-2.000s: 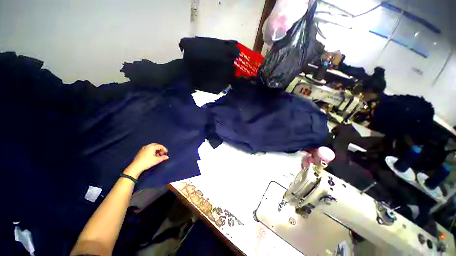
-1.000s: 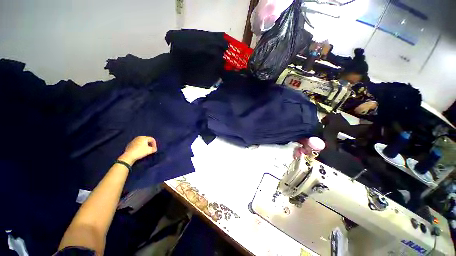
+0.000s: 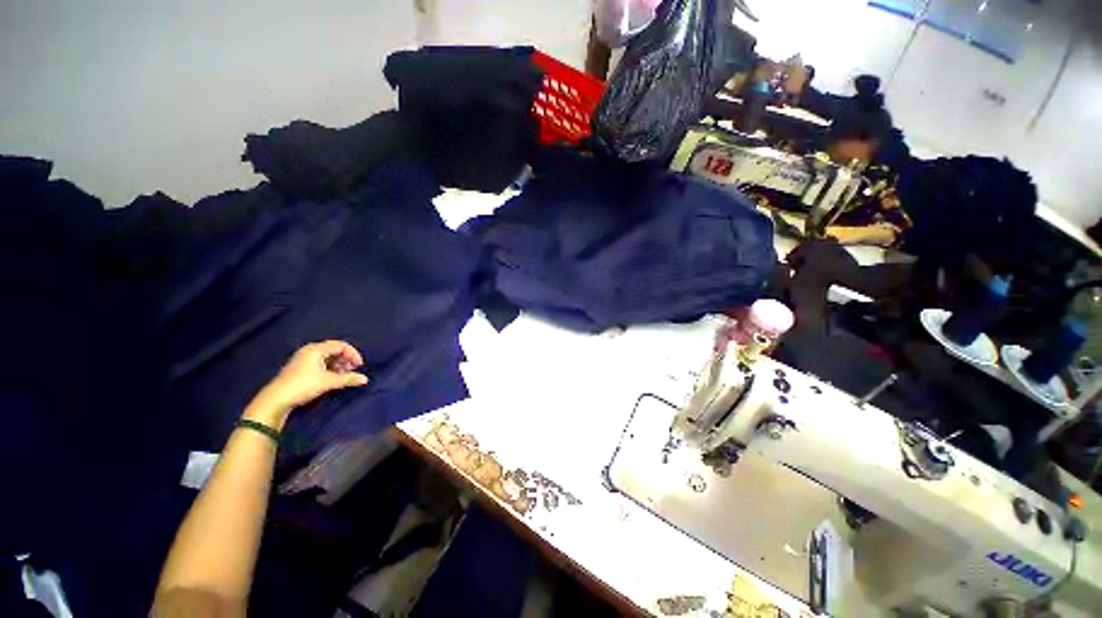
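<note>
My left hand (image 3: 317,377), with a dark band on the wrist, is over a flat navy cloth panel (image 3: 363,302) left of the machine. Its fingers are curled and slightly apart; I see no cloth clearly gripped. My right hand is out of the picture. A folded navy heap (image 3: 628,254) lies on the table behind the panel's right side. The cream sewing machine (image 3: 882,483) with JUKI lettering stands at the right, no cloth under its needle end. A small dark metal tool (image 3: 818,567) lies on its bed.
The worn white table (image 3: 568,386) has a chipped brown front edge. Dark navy piles (image 3: 85,362) fill the left. A red basket (image 3: 566,99) and black plastic bag (image 3: 659,85) are behind. A pink-white thread cone (image 3: 766,324) stands by the needle end. A person (image 3: 864,199) sits at another machine.
My left hand has moved slightly left and down, and its fingers have opened a little from a fist. The view has shifted. The panel and machine look the same.
</note>
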